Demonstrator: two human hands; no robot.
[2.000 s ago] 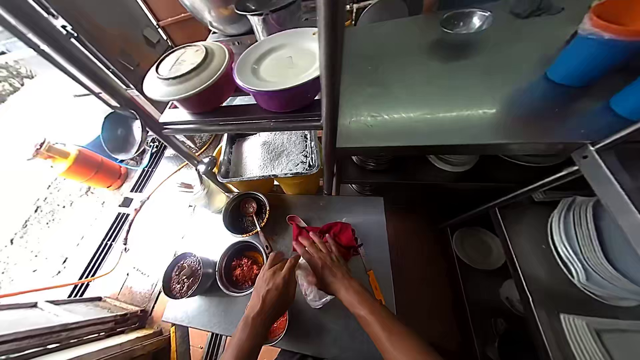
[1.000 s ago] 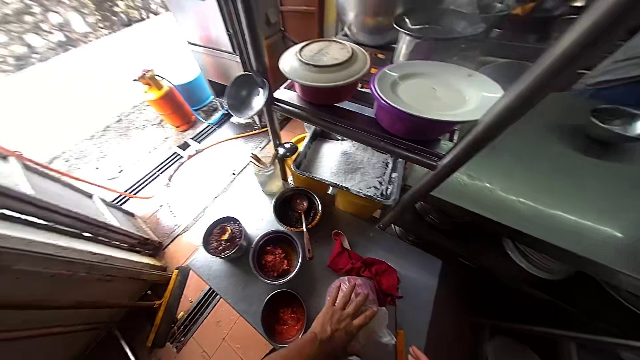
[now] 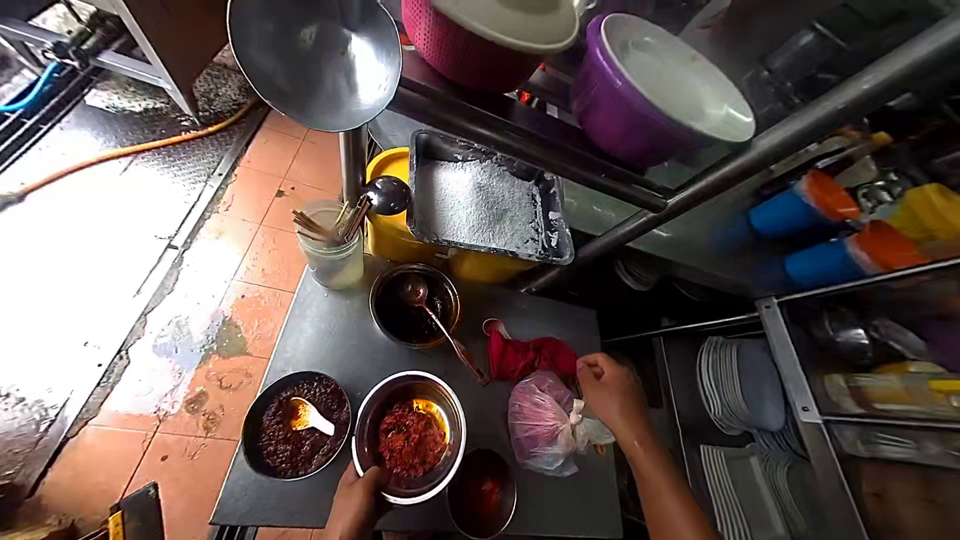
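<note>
My left hand [image 3: 358,499] grips the rim of a steel bowl [image 3: 409,437] with red chili paste and oil in it. A bowl of dark sauce [image 3: 277,450] with a white spoon [image 3: 311,417] stands left of it, and a smaller bowl of red paste [image 3: 481,495] is at its right. Behind is a pot of dark sauce [image 3: 386,326] with a ladle [image 3: 451,341]. My right hand [image 3: 606,386] has its fingers bent at the edge of a red cloth [image 3: 525,357], above a knotted plastic bag [image 3: 536,424]; whether it pinches anything is unclear.
A tray of white powder [image 3: 480,202] rests on yellow containers behind the metal table [image 3: 322,322]. A tub of wooden sticks [image 3: 334,259] stands at the table's back left corner. Overhead are a hanging wok [image 3: 315,60], shelf rails and a purple bowl [image 3: 622,97]. Stacked plates [image 3: 742,382] stand right.
My left hand is now on the bowl of red paste; two seconds ago both hands were together near the cloth. The view has turned and come closer to the table.
</note>
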